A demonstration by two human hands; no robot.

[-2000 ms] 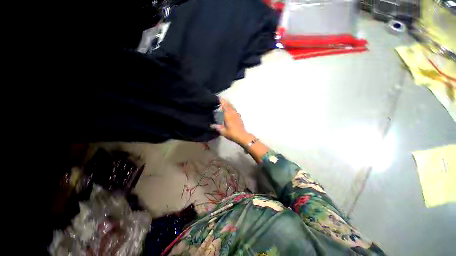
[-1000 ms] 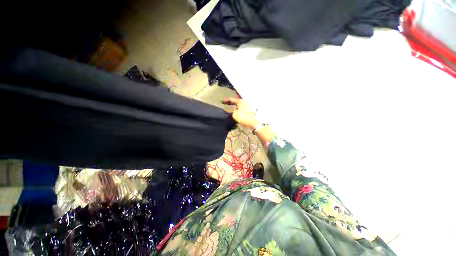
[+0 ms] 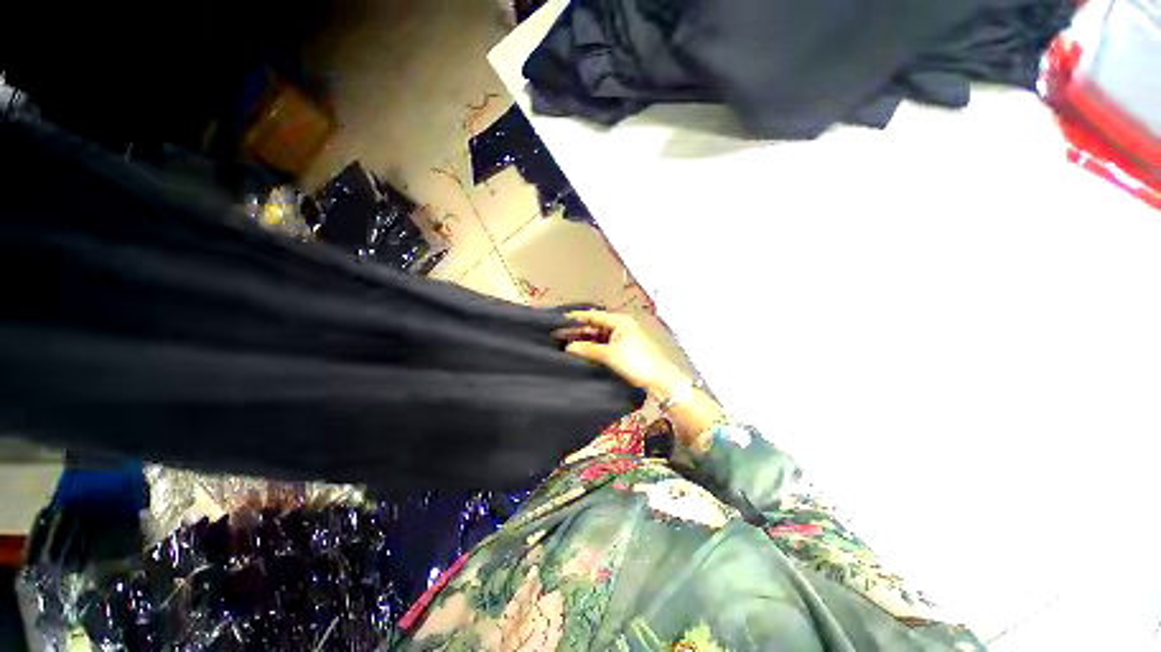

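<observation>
Long dark trousers [image 3: 318, 344] stretch from the left edge of the view to near the middle, held up off the table over the floor. My right hand [image 3: 618, 354] grips their near end, fingers curled over the cloth beside the table's left edge. The cloth hangs in lengthwise folds. My left hand is not in view; the far end of the trousers runs out into the dark left side.
The pale table [image 3: 866, 318] fills the right, with a dark trousers pile [image 3: 777, 57] at its far edge and red-edged polybags [image 3: 1114, 96] at far right. Shiny packed trousers [image 3: 267, 573], a brown box [image 3: 288, 125] and loose red strips [image 3: 620, 439] lie on the floor.
The trousers have come off the table and now stretch over the floor at left. In the last second, my right hand has moved slightly nearer my body, and the cloth is more gathered at it.
</observation>
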